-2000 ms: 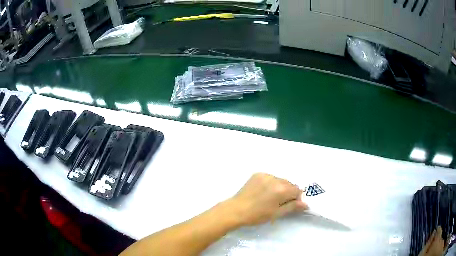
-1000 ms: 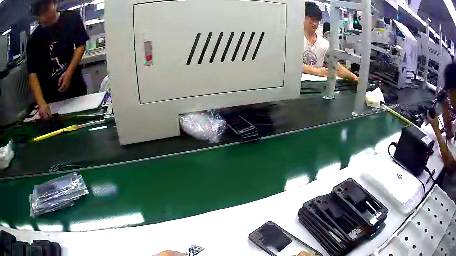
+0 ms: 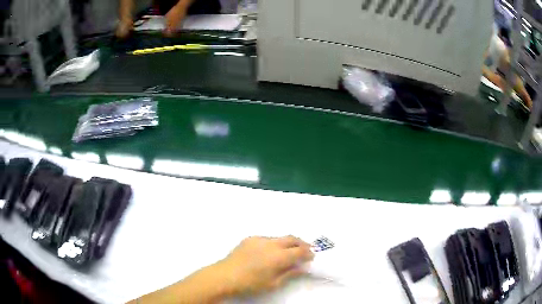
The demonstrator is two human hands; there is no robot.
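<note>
My left hand point(image 3: 264, 264) reaches in from the bottom. Its fingertips are closed at the edge of a clear plastic bag point(image 3: 342, 264) on the white sheet, beside the printed triangle mark. The bag is nearly invisible against the white; a faint edge line runs from the fingers. A single black phone middle frame point(image 3: 414, 263) lies at an angle to the right of the hand, its lower end cut off by the bottom edge. Stacks of unbagged frames point(image 3: 480, 258) stand right of it. My right hand is not in view.
More black frames point(image 3: 83, 217) lie in overlapping piles at left. Bagged frames point(image 3: 117, 119) lie on the green surface point(image 3: 309, 148). Behind are a grey cabinet point(image 3: 380, 47), a crumpled plastic bundle point(image 3: 367, 89), a yellow-handled tool point(image 3: 169, 48) and other people's hands and arms.
The view swung right, then partly back left and down. The single frame now shows near the right-hand stacks. My left hand remains beside the triangle mark; the right-hand fingers seen earlier are gone.
</note>
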